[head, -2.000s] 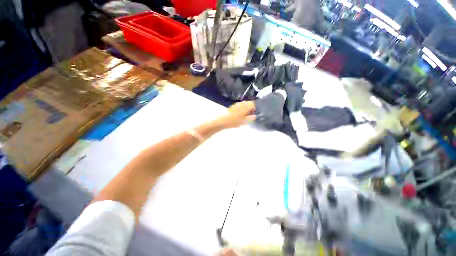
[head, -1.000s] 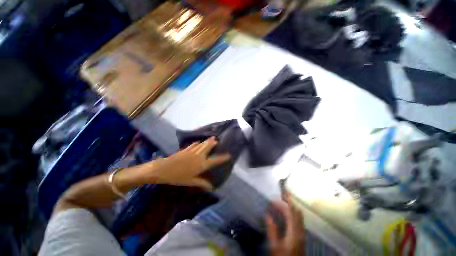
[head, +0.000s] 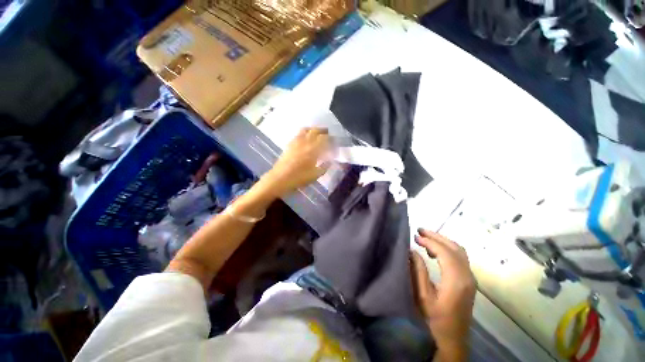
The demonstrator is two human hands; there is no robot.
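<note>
A dark grey cloth [head: 364, 247] lies over the table's front edge and onto my lap, with crumpled white edging [head: 382, 167] at its top. My left hand [head: 305, 161] has its fingers closed on a blurred pale strip at the cloth's upper left. My right hand [head: 447, 286] is at the cloth's right side, its fingers apart; its fingertips are at the cloth's edge. Another dark grey folded piece [head: 378, 109] lies fanned on the white table [head: 488, 99], just beyond the cloth.
A blue basket [head: 120, 212] holding cloth stands at the left. A cardboard box [head: 212, 60] is at the upper left. A sewing machine [head: 573, 212] and scissors [head: 580, 331] with yellow and red handles are at the right. Dark and pale pieces [head: 559, 60] lie at the upper right.
My left hand has moved up and is now closed at a pale strip. The dark cloth now extends onto my lap, with white edging showing. My right hand has moved up beside it.
</note>
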